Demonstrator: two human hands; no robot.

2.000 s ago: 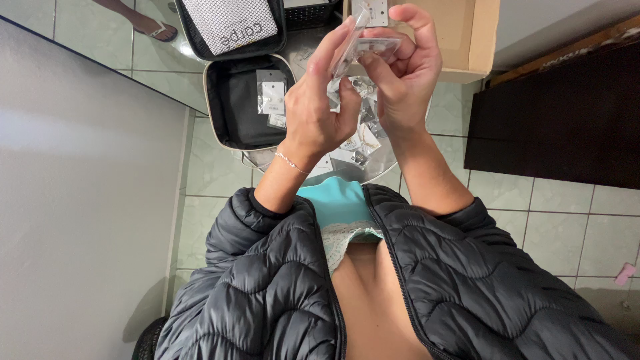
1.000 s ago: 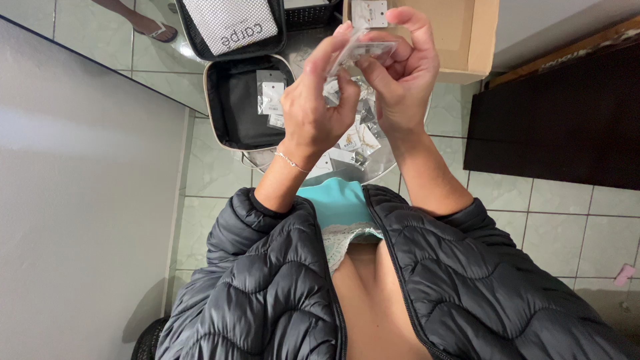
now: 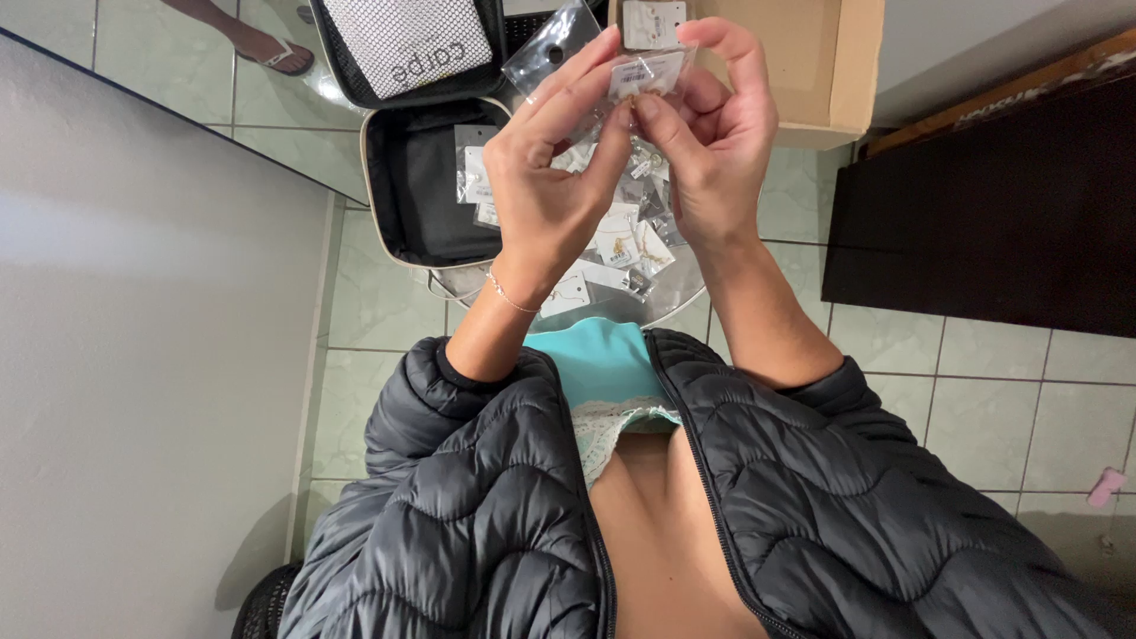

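My left hand [image 3: 559, 169] and my right hand [image 3: 719, 133] meet over a round table. Between their thumbs and fingers they hold a small jewellery card in a clear plastic bag [image 3: 646, 75], with small gold-coloured pieces at the thumb tips. A clear bag flap with a round hole [image 3: 555, 55] sticks out past my left fingers. Under the hands lies a pile of carded, bagged jewellery [image 3: 617, 241], partly hidden by them. More bagged cards [image 3: 476, 173] lie at the right side of an open black case [image 3: 417, 186], left of my left hand.
A cardboard box [image 3: 803, 71] stands at the upper right, a bagged card [image 3: 654, 24] at its left edge. A black case with a white mesh panel [image 3: 408, 40] is at the top. A person's sandalled foot [image 3: 284, 58] shows at the upper left. Dark furniture [image 3: 985, 204] stands at right.
The bagged card between my hands has tilted, so its printed face shows more, and its clear flap now sticks out to the left of my left fingers.
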